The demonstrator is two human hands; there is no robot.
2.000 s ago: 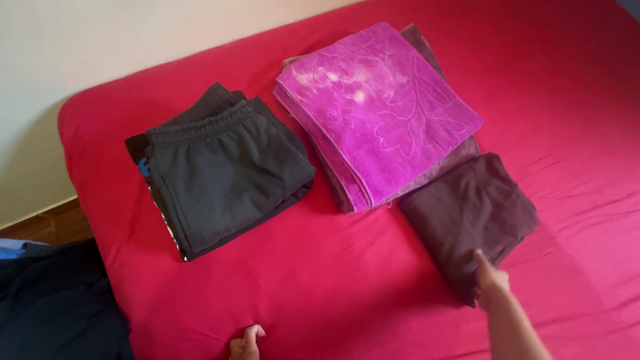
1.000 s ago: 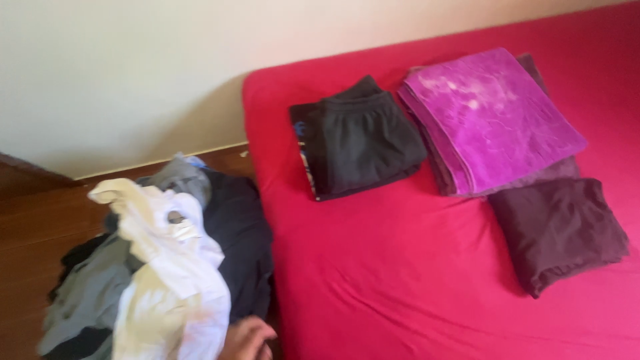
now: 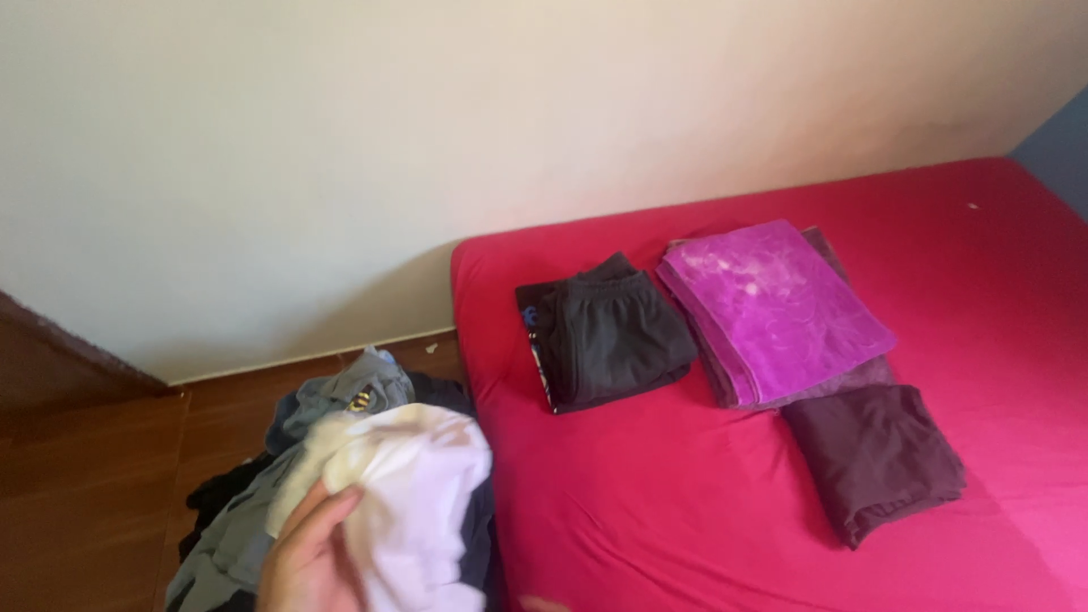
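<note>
My left hand (image 3: 310, 548) is shut on a white garment (image 3: 416, 493), lifted in front of the clothes heap at the bed's left side; thumb and fingers pinch its upper left part. A blurred bit of skin at the bottom edge, beside the bed's side, seems to be my right hand (image 3: 544, 604); its fingers are hidden. Folded black shorts (image 3: 625, 340) lie on the red-sheeted bed, over a dark folded piece with a patterned edge. To their right is a stack of folded towels, a purple one (image 3: 782, 310) on top. A folded dark brown garment (image 3: 880, 455) lies at the stack's near side.
A heap of grey, black and dark blue clothes (image 3: 242, 518) rests on the brown tiled floor (image 3: 93, 501) against the bed (image 3: 680, 518). A pale wall (image 3: 297, 153) runs behind both. A dark brown wooden edge (image 3: 59, 365) stands at the far left.
My left hand has taken hold of the white garment, which lay on the heap one second ago, and lifted it. My right hand has left the brown garment it touched two seconds ago. The view has swung left.
</note>
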